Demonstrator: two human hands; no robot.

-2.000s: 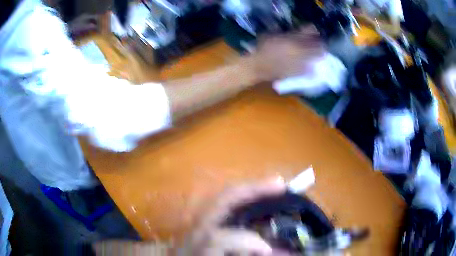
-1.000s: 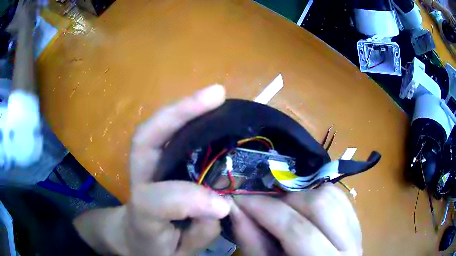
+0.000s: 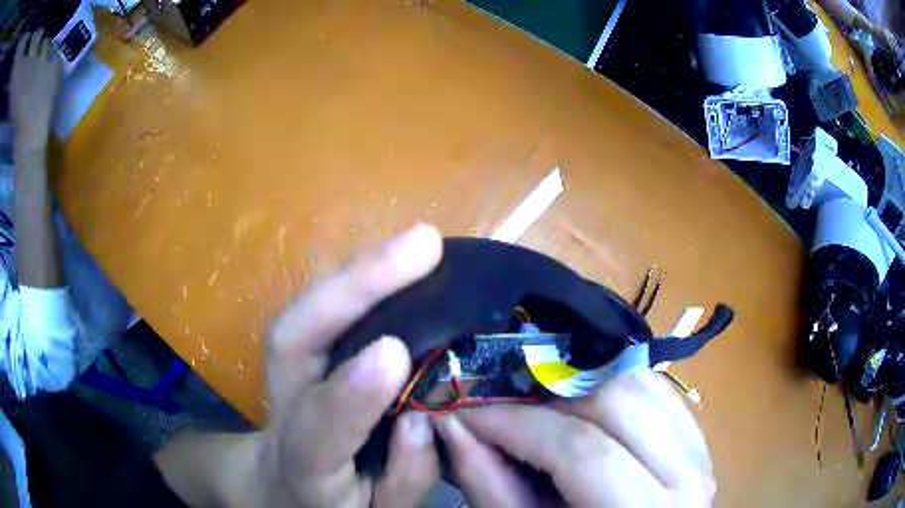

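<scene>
The black camera head shell is held up low in the middle, its open side facing me. Inside are a grey circuit board, red and yellow wires and a ribbon cable with a yellow tab. A black sleeve sticks out to the right. My left hand holds the shell's left side, fingers over its top. My right hand is at the shell's lower right edge, fingertips pinched near the red wires; whether they grip a wire is hidden.
A white bracket arm lies under the shell on the orange-brown bench. Part-built white and black cameras and a white junction box are at the right. Another person's arm rests at the far left.
The shell and my hands have shifted slightly lower. My left thumb has lifted from the wires onto the shell's left edge. The neighbouring person's forearm has moved at the left.
</scene>
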